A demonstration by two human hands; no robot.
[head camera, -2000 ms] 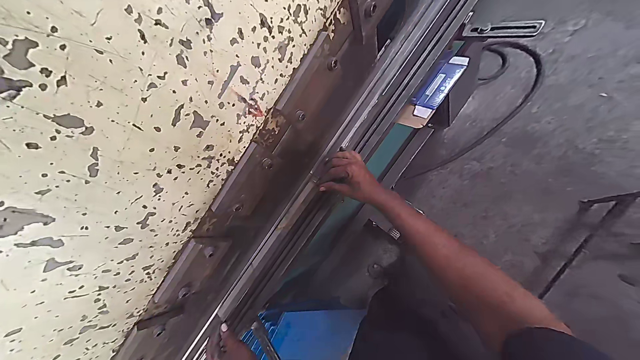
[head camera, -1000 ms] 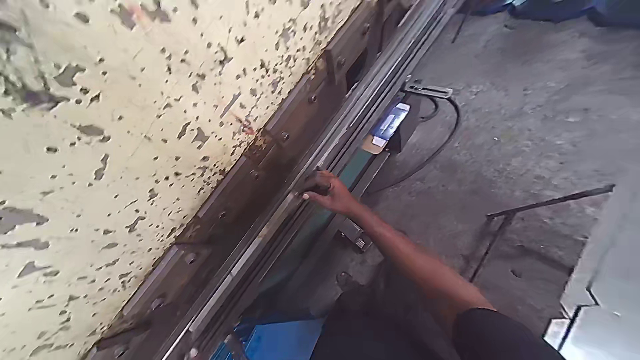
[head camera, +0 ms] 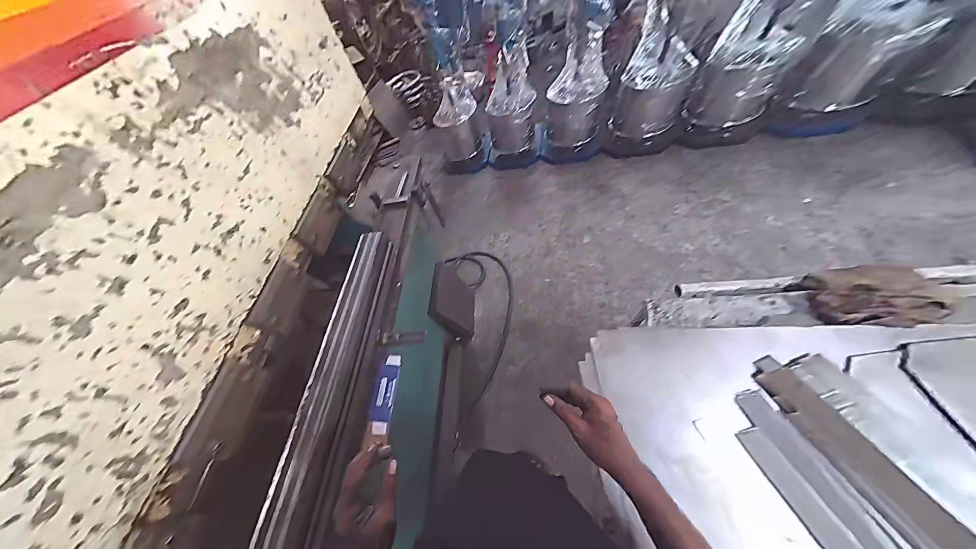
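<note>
My right hand is in the air over the floor, beside the left edge of the metal sheets, with fingers apart and nothing in it. Low in the view, my left hand is over the green machine bed, its fingers apart near the lower end of a small blue and white box. Long metal die rails run along the bed just left of that box. A machine panel with peeling cream paint rises at the left.
Metal strips lie on the stacked sheets at the right. Beyond them is a pipe with a brown cloth. A black cable loops on the floor by a dark box. Several plastic-wrapped metal containers stand at the back.
My right hand has left the rails and moved out to the right. My left hand now shows near the blue and white box. The view has swung strongly toward the back and right.
</note>
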